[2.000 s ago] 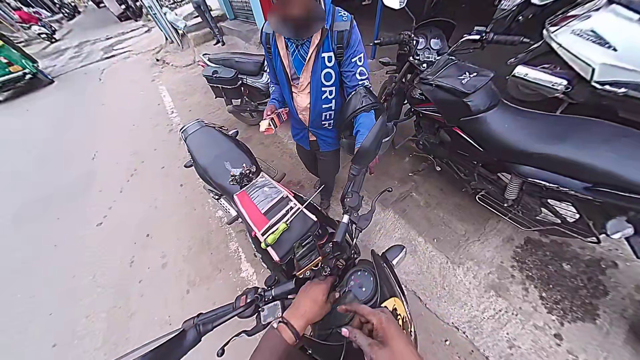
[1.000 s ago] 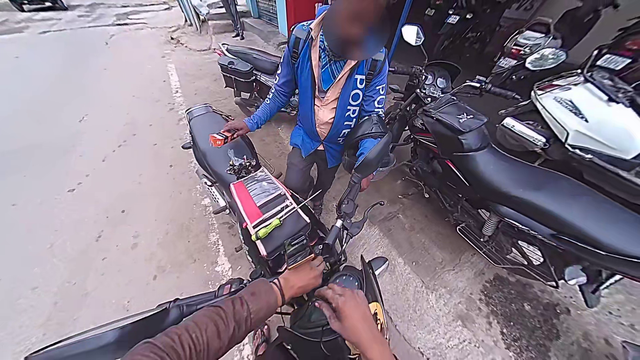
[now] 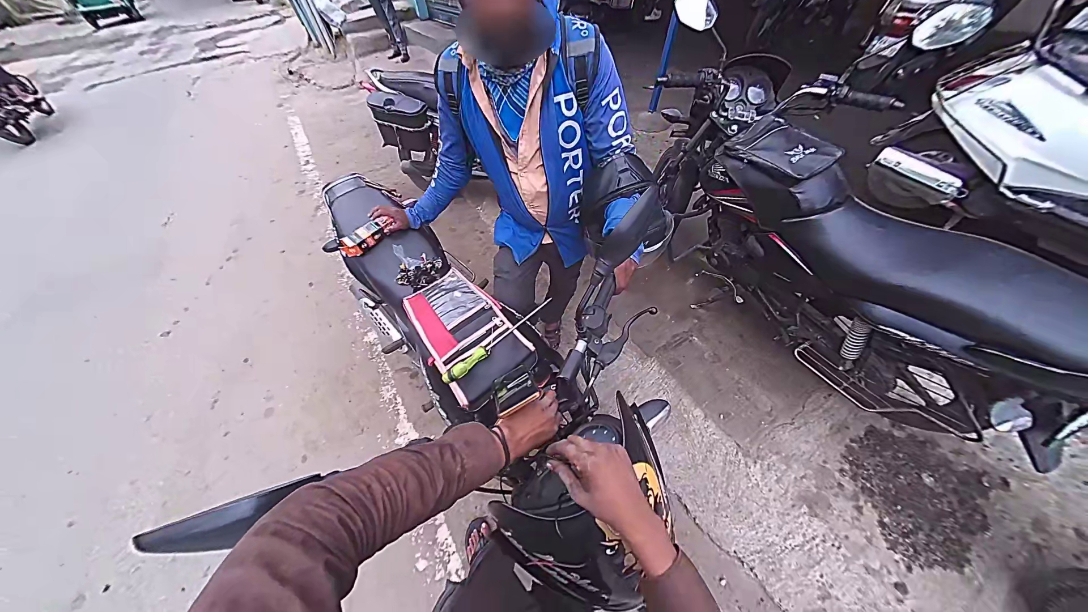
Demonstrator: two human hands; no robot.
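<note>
My left hand (image 3: 529, 425) reaches into the handlebar centre of a motorcycle, just behind its instrument cluster (image 3: 602, 430); its fingertips are hidden among the parts. Beside it, my right hand (image 3: 595, 476) has bent fingers at the front housing (image 3: 544, 493); whether either hand grips something cannot be told. On the motorcycle's seat (image 3: 374, 204) lie a red and clear pouch (image 3: 433, 327), a screwdriver with a green handle (image 3: 465, 364) and a clear bag of small dark parts (image 3: 418, 270). The brake or clutch lever (image 3: 625, 336) stands out beyond my hands.
A person in a blue jacket (image 3: 544, 127) stands across the motorcycle, one hand on an orange packet (image 3: 364, 238) on the seat, a dark helmet (image 3: 629, 191) at the other arm. Another black motorcycle (image 3: 952, 272) and a white scooter (image 3: 1003, 127) are parked at the right.
The other person's hand with the orange packet has come down onto the rear of the seat. My left forearm now reaches across from further left; both hands stay near the handlebar centre.
</note>
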